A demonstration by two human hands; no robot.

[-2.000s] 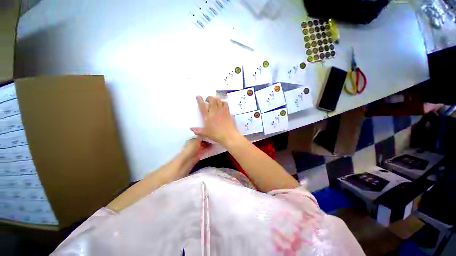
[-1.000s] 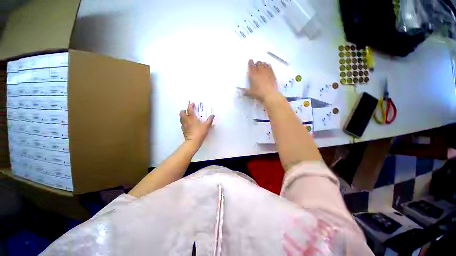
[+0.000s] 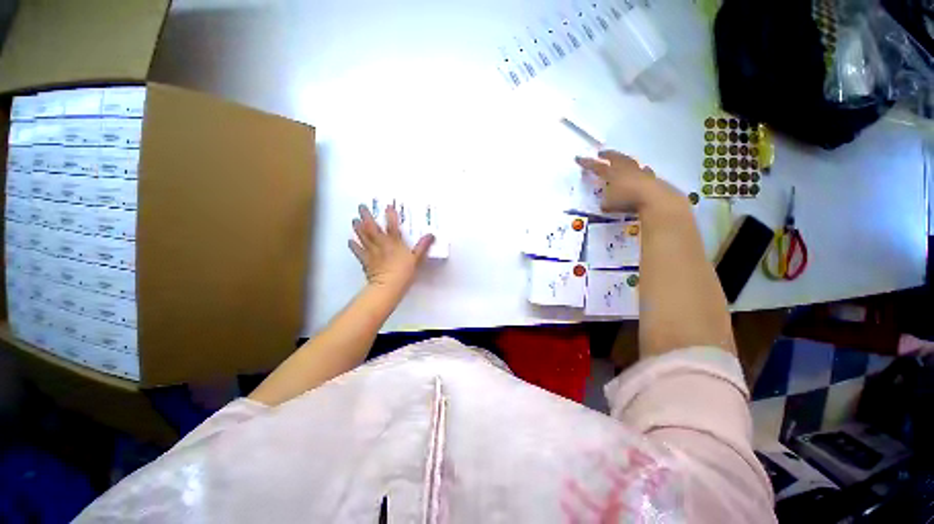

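My left hand lies with spread fingers on a few small white product boxes standing side by side on the white table. My right hand is over another white box at the back of a group; its fingertips touch or cover it, and whether it grips the box cannot be told. Several white boxes with round seal stickers lie in front of it, one with an orange seal. My right forearm hides part of the group.
An open shipping carton packed with white boxes stands at the left. A sticker sheet, smartphone, red-and-yellow scissors and black plastic bag lie at the right. A label strip lies at the back. A red stool is below the table edge.
The view has shifted. My right hand has moved right across the sticker-marked boxes. More white boxes now stand by my left hand, and fewer lie in the group at the right.
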